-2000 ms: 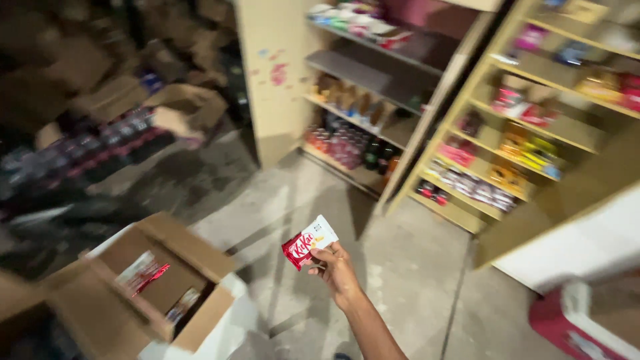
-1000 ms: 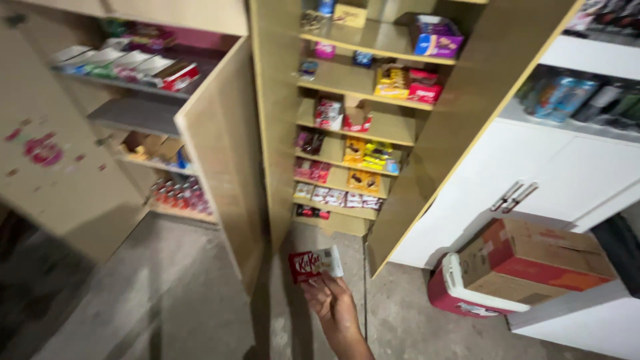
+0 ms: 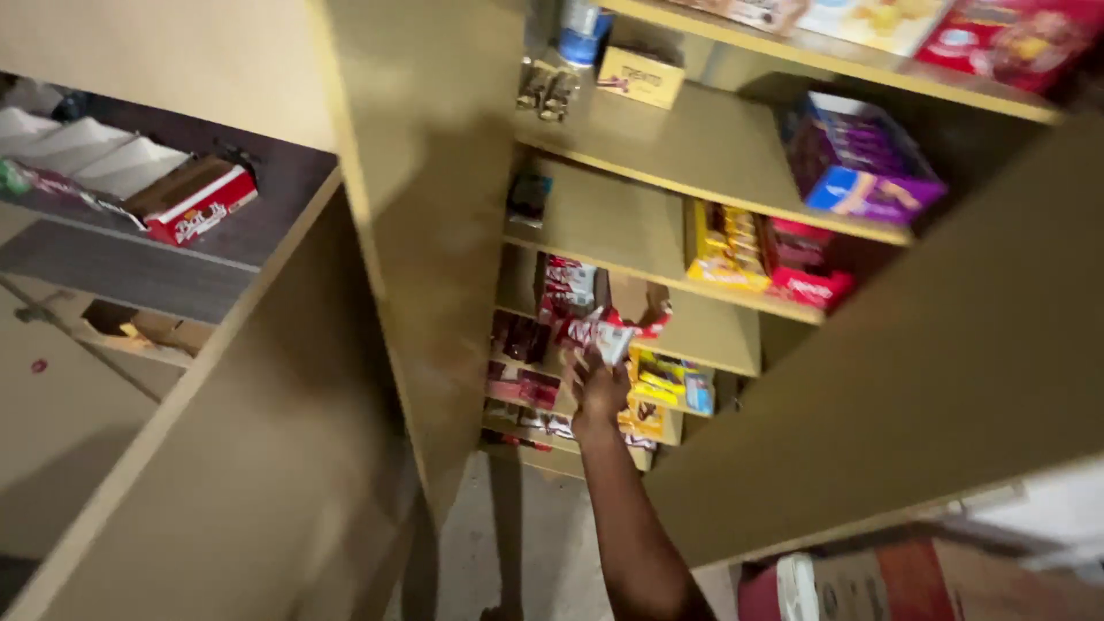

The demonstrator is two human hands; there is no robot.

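Observation:
My right hand (image 3: 597,384) reaches out to the open cabinet, its fingers closed on a red and white KitKat wrapper (image 3: 604,335). The wrapper is at the front of a middle shelf, beside a box of KitKat bars (image 3: 569,285) and an open cardboard display box (image 3: 634,297). Whether it touches either box I cannot tell. Yellow packets (image 3: 657,377) lie on the shelf just below and right of the hand. My left hand is out of view.
The cabinet's tall door (image 3: 880,371) stands on the right, and another door (image 3: 259,414) on the left. Higher shelves hold a purple chocolate box (image 3: 862,159) and a yellow box (image 3: 640,76). A carton (image 3: 931,582) sits at the bottom right.
My right hand, out over the floor with the KitKat in the earlier frames, is now at the cabinet's middle shelf. The view has swung right and come closer to the shelves.

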